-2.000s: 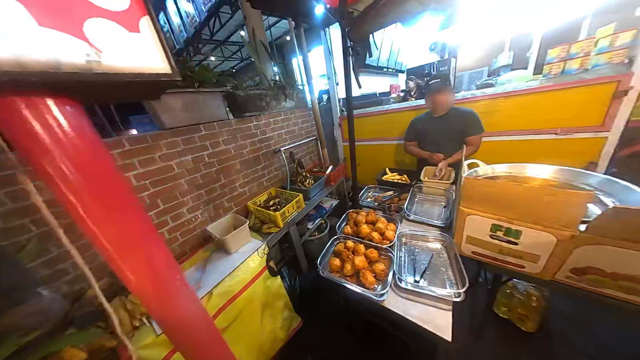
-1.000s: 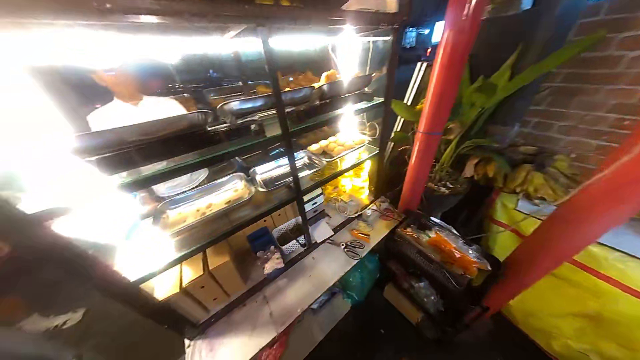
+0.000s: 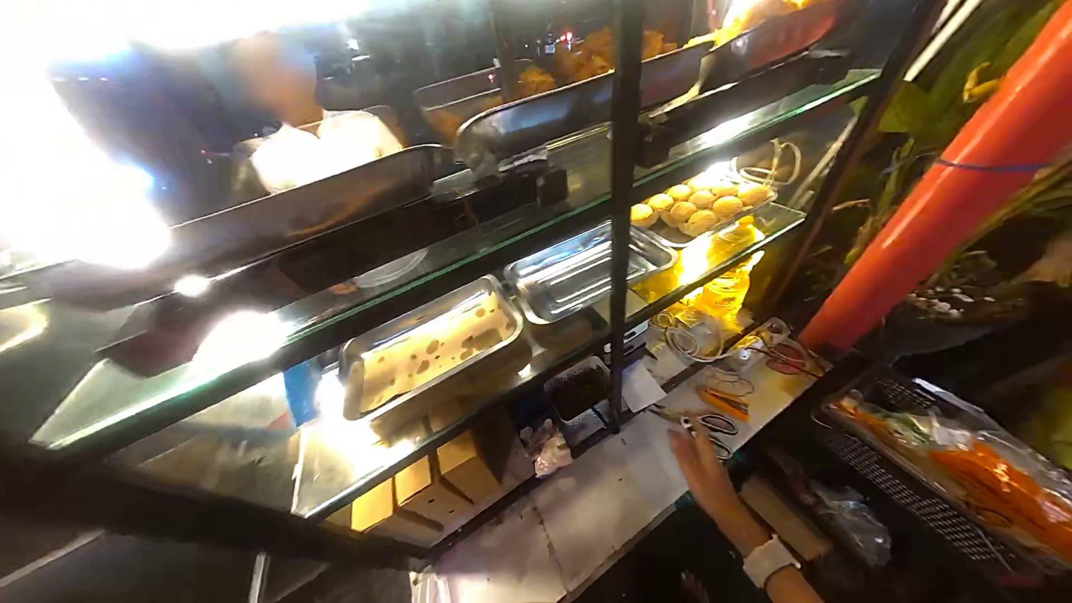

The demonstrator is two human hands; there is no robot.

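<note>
My right hand (image 3: 699, 469), with a white band (image 3: 770, 559) on its wrist, reaches over the pale counter at the lower right. Its fingers are at or beside a pair of scissors (image 3: 718, 425); whether they touch or grip them is unclear. An orange-handled tool (image 3: 724, 402) lies just beyond the scissors. Left of the hand are a dark basket (image 3: 578, 387) and a crumpled plastic bag (image 3: 551, 450). My left hand is out of view.
Glass shelves hold a metal tray of liquid (image 3: 431, 356), another metal tray (image 3: 578, 268) and eggs (image 3: 699, 205). Cardboard boxes (image 3: 444, 477) stand below. A dark post (image 3: 621, 209) and red pole (image 3: 938, 184) rise nearby. A person (image 3: 318, 142) is behind the glass.
My right hand has come into view over the counter, by the scissors seen lying there a second ago. The view has swung from the wall and fried food to the glass case.
</note>
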